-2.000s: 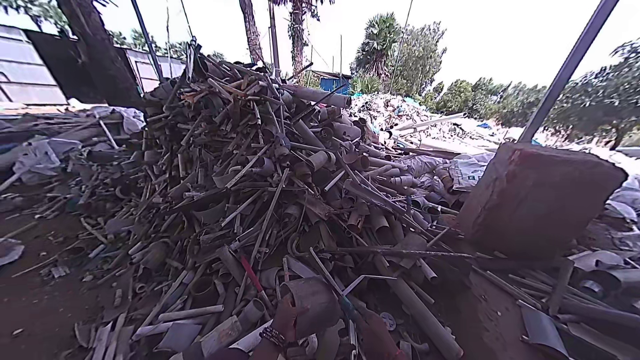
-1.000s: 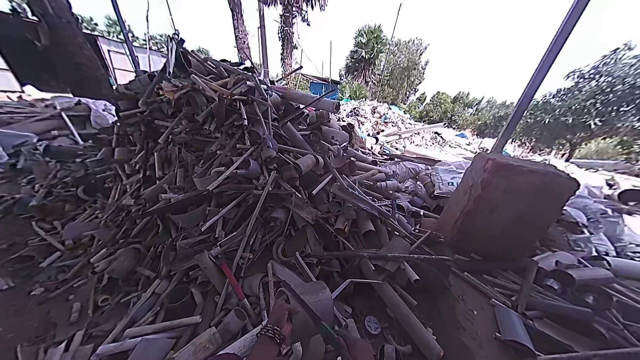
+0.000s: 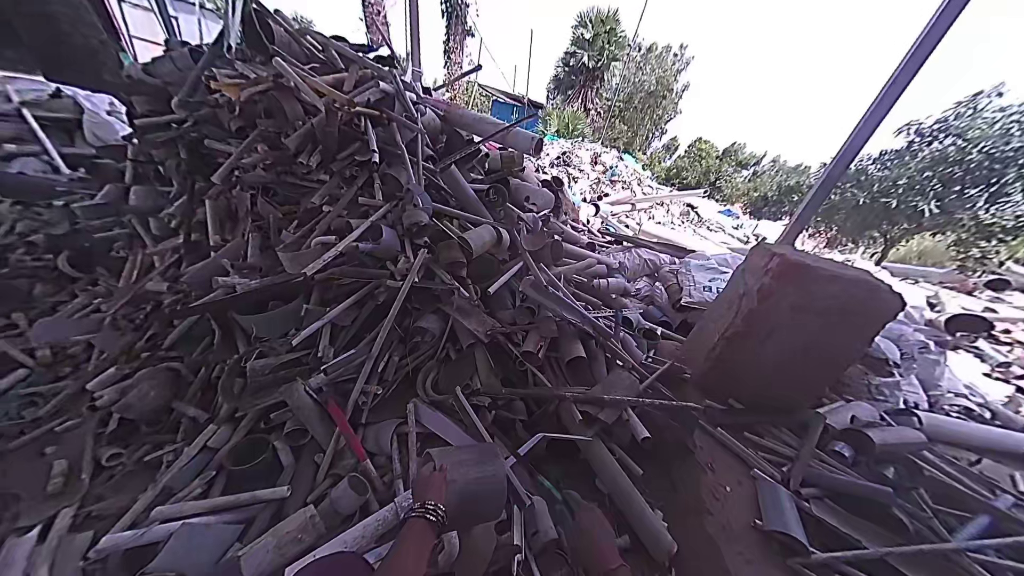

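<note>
Near the bottom middle, my left hand (image 3: 430, 486), with beaded bracelets at the wrist, holds the left edge of a wide grey plastic pipe piece (image 3: 472, 482). My right hand (image 3: 594, 528) is low in the frame, right of that piece, blurred and partly cut off; what its fingers hold cannot be made out. A green strip lies close by it. Left of my left hand lies a red stick (image 3: 346, 430). A bent white strip (image 3: 548, 437) lies just above and right of the pipe piece. The scrap pipe heap (image 3: 400, 264) rises in front.
A large reddish block (image 3: 796, 328) with a metal pole (image 3: 872, 120) behind it stands at right. More grey pipes (image 3: 888, 440) lie at lower right. A long pipe (image 3: 632, 500) slopes down beside my right hand. White sacks (image 3: 704, 276) and bright litter lie behind.
The wide pipe piece stands out more beside my left hand than one second ago. Both hands remain low over the heap. The view has shifted somewhat.
</note>
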